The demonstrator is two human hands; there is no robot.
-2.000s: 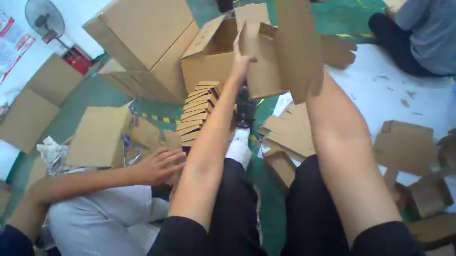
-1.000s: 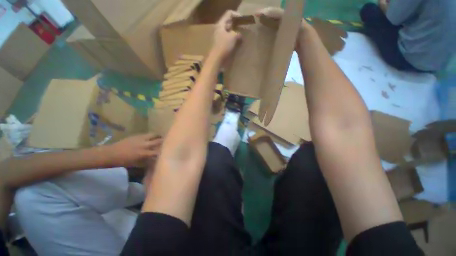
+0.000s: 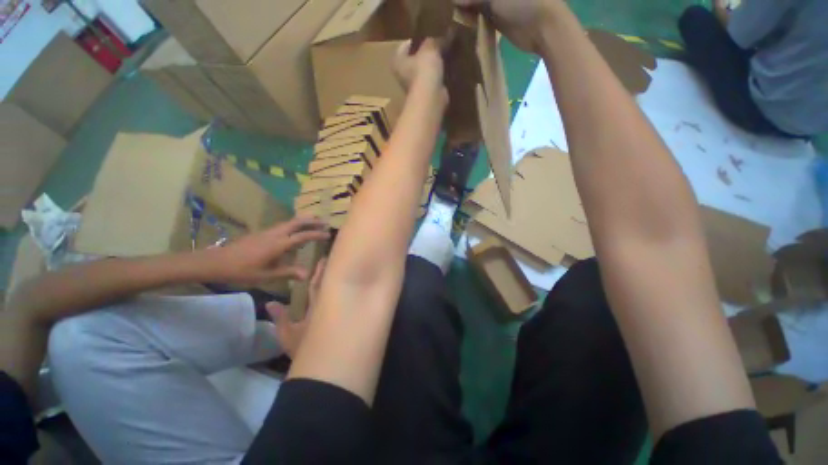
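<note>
A partly folded brown cardboard box [image 3: 461, 82] is held up at the top centre, its long flap hanging down and pointed at the lower end. My left hand [image 3: 422, 68] grips its left side, fingers partly hidden behind the board. My right hand [image 3: 517, 20] grips its upper right edge, near the top edge of the picture. Flat box blanks [image 3: 536, 213] lie below it on the white ground sheet [image 3: 676, 136]. A small open tray [image 3: 501, 280] lies by my right knee.
A stack of nested boxes [image 3: 349, 154] stands left of my left forearm. Large cartons [image 3: 272, 73] stand behind it. A neighbouring person's hands [image 3: 281, 259] are beside my left arm. Another person [image 3: 785, 68] sits at upper right. Open trays [image 3: 758, 338] lie at right.
The held box has turned so its flap is seen nearly edge-on. My right hand has moved up along it. The neighbour's hands have spread apart. The view has shifted slightly.
</note>
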